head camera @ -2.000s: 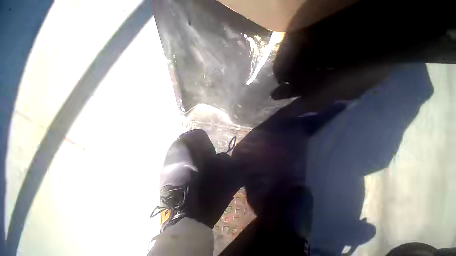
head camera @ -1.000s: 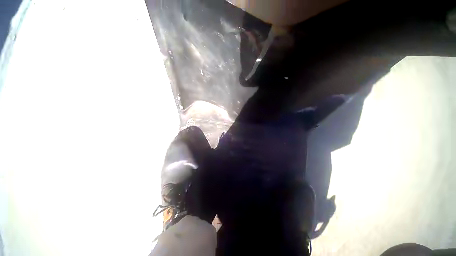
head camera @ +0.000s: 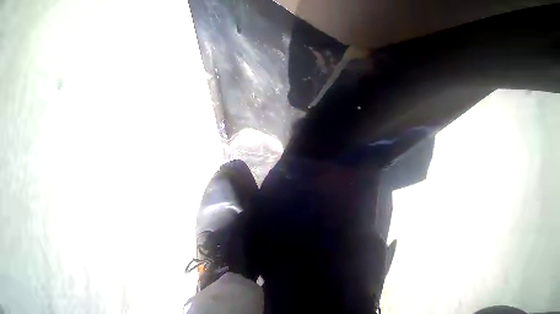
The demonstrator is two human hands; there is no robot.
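Neither of my hands is in view. A dark lace-up shoe point(head camera: 218, 214) rests on the footboard point(head camera: 256, 150), its rounded toe pointing up the picture, with a small orange patch by the laces. A pale trouser cuff point(head camera: 230, 295) shows below it at the bottom edge. The scuffed black leg shield point(head camera: 245, 73) rises beyond the toe, with a thin pale slanting line on it. Deep shade hides most of the footboard and whatever lies right of the shoe.
A smooth tan-brown body panel point(head camera: 381, 21) curves across the top. Overexposed pale ground point(head camera: 123, 153) lies on both sides. A blue-grey shadow point(head camera: 412, 165) falls right of the footboard. A dark rounded object point(head camera: 500, 310) is cut off at the bottom right.
The shadow on the ground at right has shrunk towards the footboard. Shade covers more of the footboard and leg shield. The dark curved band on the ground at left is gone. The shoe has hardly moved.
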